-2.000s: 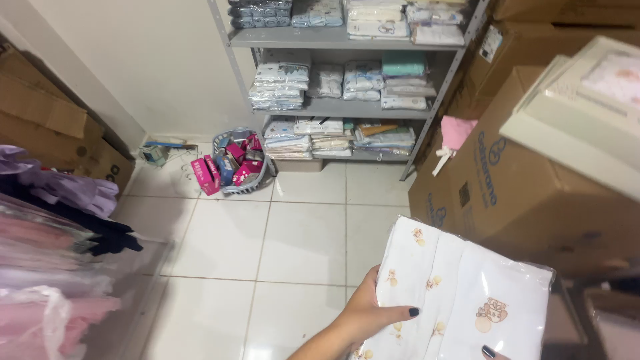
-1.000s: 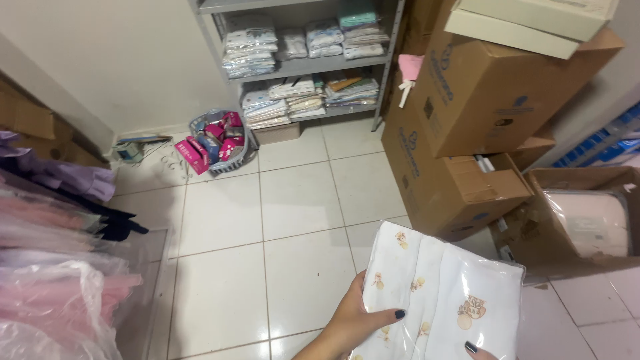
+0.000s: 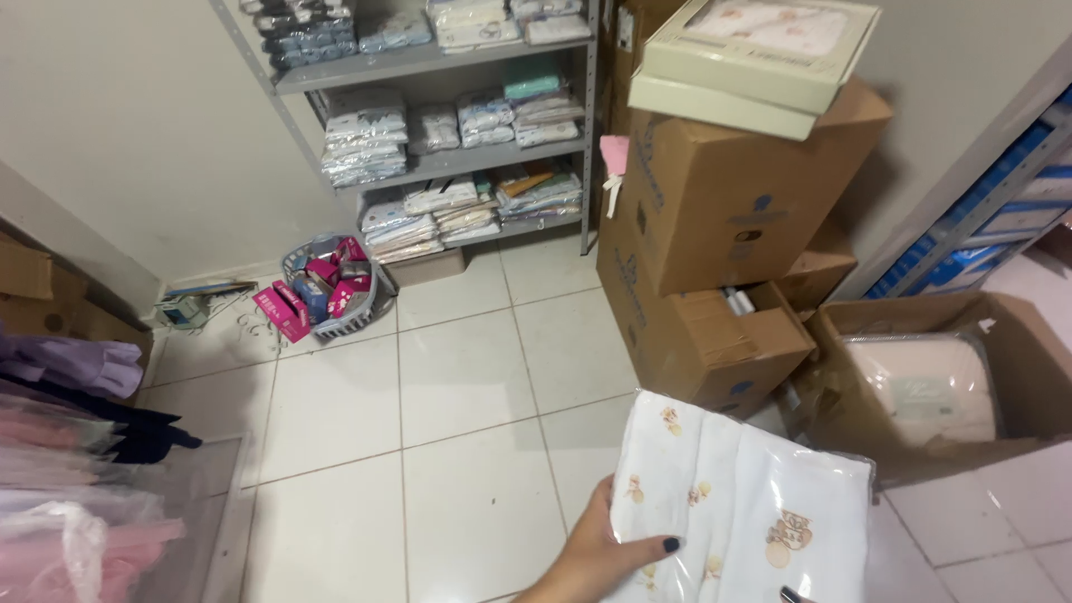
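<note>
My left hand (image 3: 605, 548) grips the left edge of a clear plastic package of folded white cloth (image 3: 741, 511) printed with small brown and yellow figures, its thumb lying on top. Of my right hand (image 3: 791, 595) only a dark-nailed fingertip shows, on the package at the bottom edge of the view; the rest is out of frame. Beyond the package, a grey metal shelf unit (image 3: 452, 65) carries stacks of bagged, folded textiles (image 3: 364, 138).
Stacked cardboard boxes (image 3: 754, 193) topped by pale green boxes (image 3: 729, 92) stand ahead right, beside an open carton (image 3: 900, 461) holding a wrapped pink item. A basket (image 3: 356, 318) of pink packets sits on the tiled floor. Bagged garments (image 3: 75, 511) hang at left.
The view has shifted, bringing the open carton at the right into sight. Both hands stay on the package as before.
</note>
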